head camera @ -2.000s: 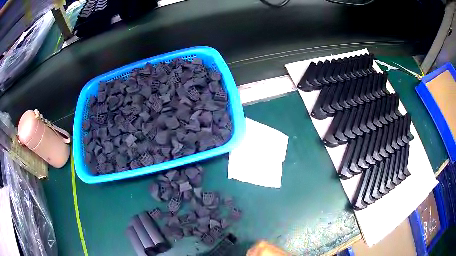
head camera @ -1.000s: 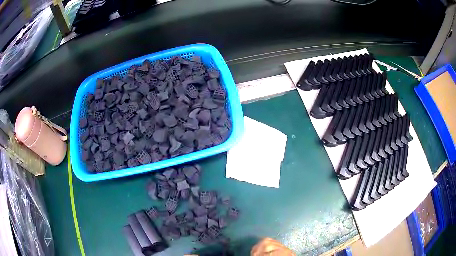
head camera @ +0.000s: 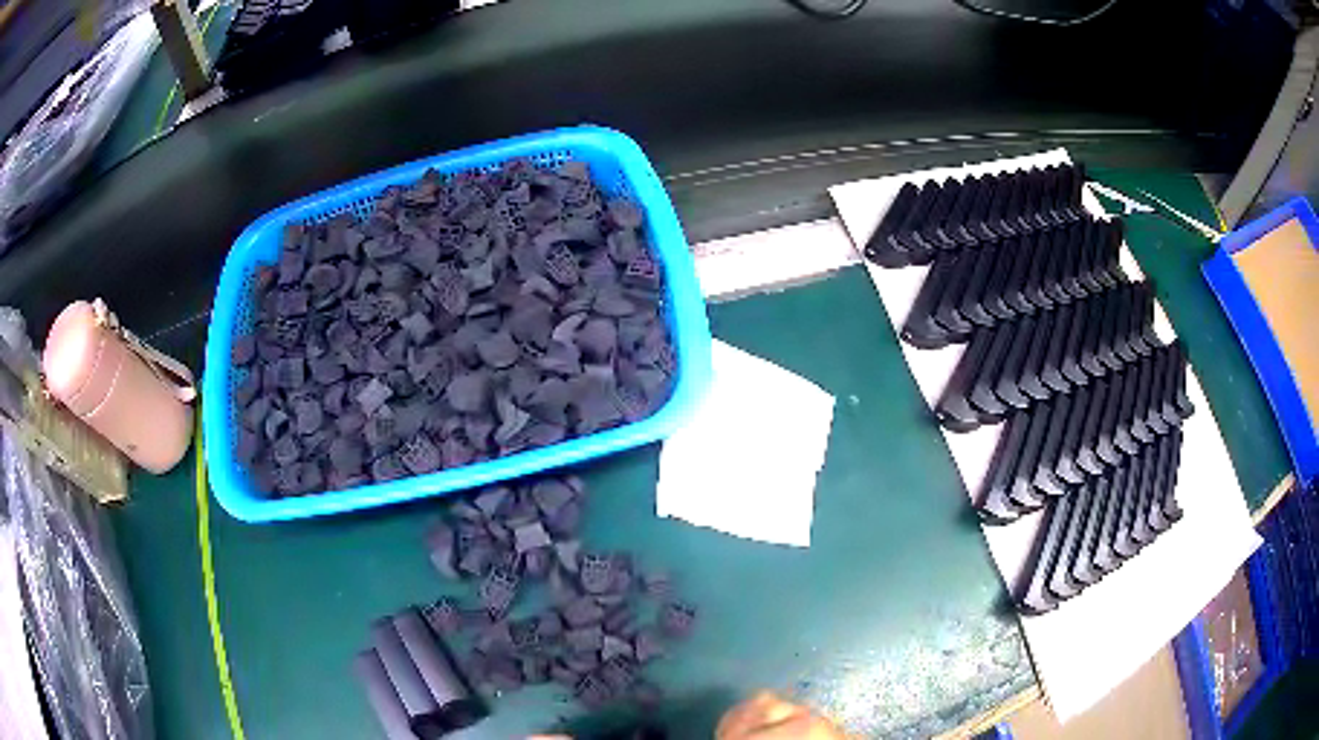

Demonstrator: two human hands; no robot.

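Note:
My right hand (head camera: 781, 717) shows only as a small blurred piece at the bottom edge; its fingers and anything in them are cut off. A sliver of skin, apparently my left hand (head camera: 550, 737), touches the bottom edge farther left. A dark shape lies between them, too cut off to name. Several long black moulded parts (head camera: 414, 674) lie side by side at the lower left. Small black pieces (head camera: 579, 614) are heaped loose beside them on the green mat. The blue basket (head camera: 692, 325) above is full of similar small black pieces.
A white layout board (head camera: 1107, 643) at right bears slanted rows of long black parts (head camera: 1049, 354). White paper (head camera: 745, 448) lies beside the basket. A pink bottle (head camera: 119, 388) and bagged items stand left. Blue trays (head camera: 1273, 340) are far right; a dark belt runs behind.
The black ribbed piece seen at the bottom edge two seconds ago has dropped mostly out of view. My right hand stays at the bottom edge. The view has shifted slightly.

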